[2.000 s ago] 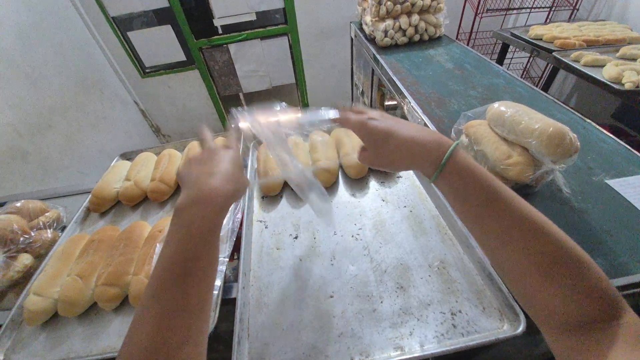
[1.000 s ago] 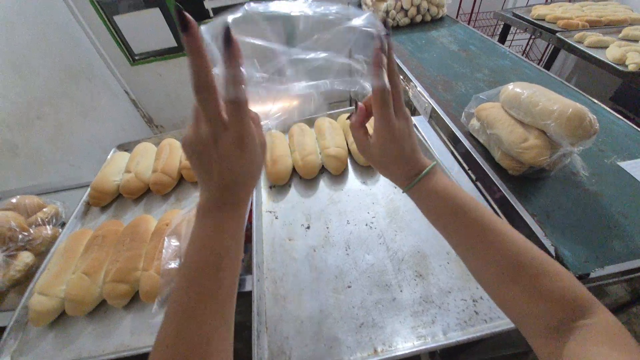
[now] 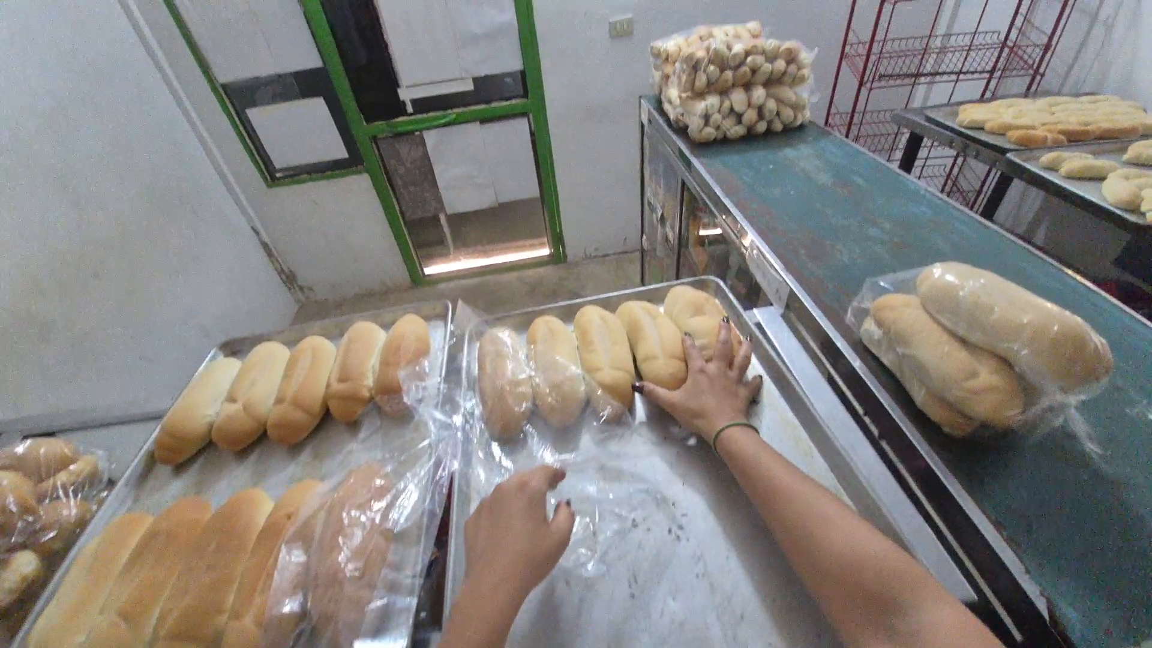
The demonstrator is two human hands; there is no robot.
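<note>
Several bread rolls [image 3: 601, 355] lie in a row at the far end of the right metal baking tray [image 3: 684, 576]. My right hand [image 3: 711, 382] rests with spread fingers on the rightmost roll, its thumb near the roll beside it. A clear plastic bag [image 3: 585, 504] lies across the leftmost rolls and the bare tray. At its near edge is my left hand [image 3: 522, 522], thumb and forefinger apart; whether it pinches the film cannot be told. More rolls [image 3: 301, 387] fill two rows on the left tray [image 3: 243, 486], the nearer row partly under clear plastic.
On the green counter [image 3: 864, 198] at right sit a bag of large rolls [image 3: 981, 351] and, farther back, a big bag of small breads [image 3: 733, 81]. Bagged bread [image 3: 40, 504] is at far left. A red wire rack [image 3: 945, 58] and bread trays [image 3: 1062, 117] stand back right.
Both hands have come down from above the far end of the tray, where they spread the clear bag. The bag now lies over rolls, and my right hand is on the rightmost roll.
</note>
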